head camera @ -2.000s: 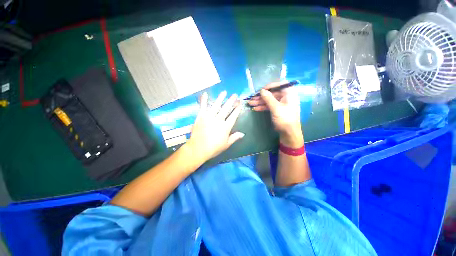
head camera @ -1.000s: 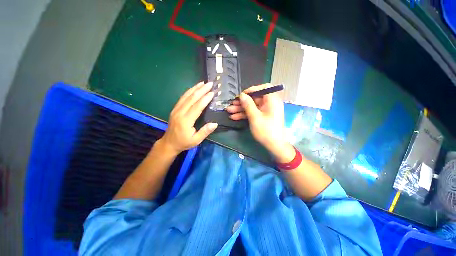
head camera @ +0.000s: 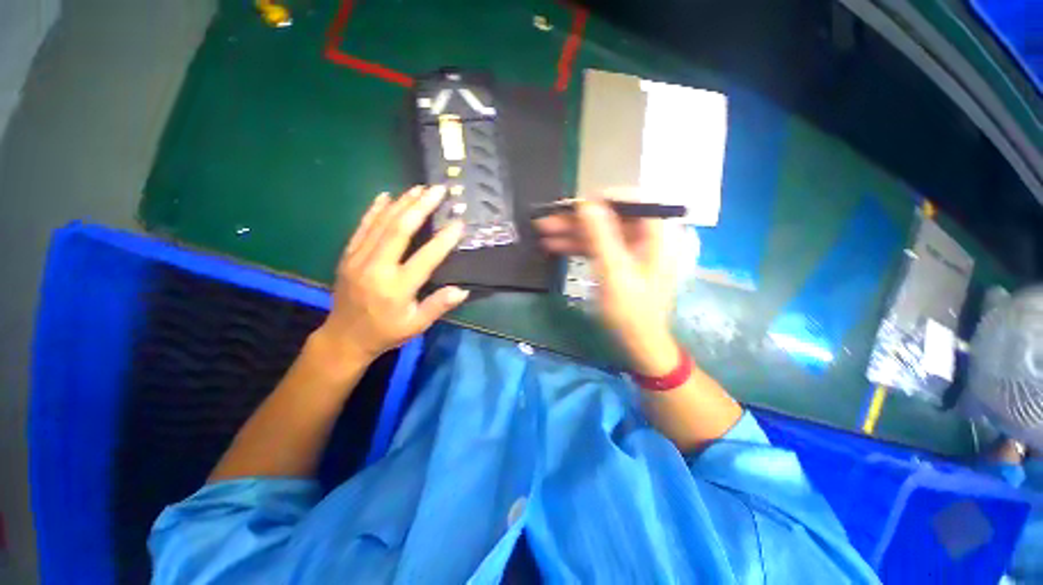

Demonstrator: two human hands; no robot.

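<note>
The black housing (head camera: 486,171), with slanted ribs, white angled marks and a yellow strip, lies on the dark pad (head camera: 540,149). My left hand (head camera: 395,269) rests with spread fingertips on the housing's lower left edge. My right hand (head camera: 618,263), slightly blurred, holds the dark tweezers (head camera: 652,210) just right of the housing, their tip pointing left over the pad and not touching the housing. The adhesive sheet (head camera: 684,143), part grey-beige and part white, lies right of the pad, partly behind my right hand.
A blue tote (head camera: 69,377) with rows of black housings stands at lower left. Another blue tote (head camera: 892,514) is at lower right. A clear bag with a grey sheet (head camera: 924,303) and a white fan (head camera: 1012,360) are at right. Blue film (head camera: 841,280) lies on the bench.
My left hand has moved from the bench by the sheet onto the housing. My right hand went to the housing's lower end, then moved right, away from it. The view has turned.
</note>
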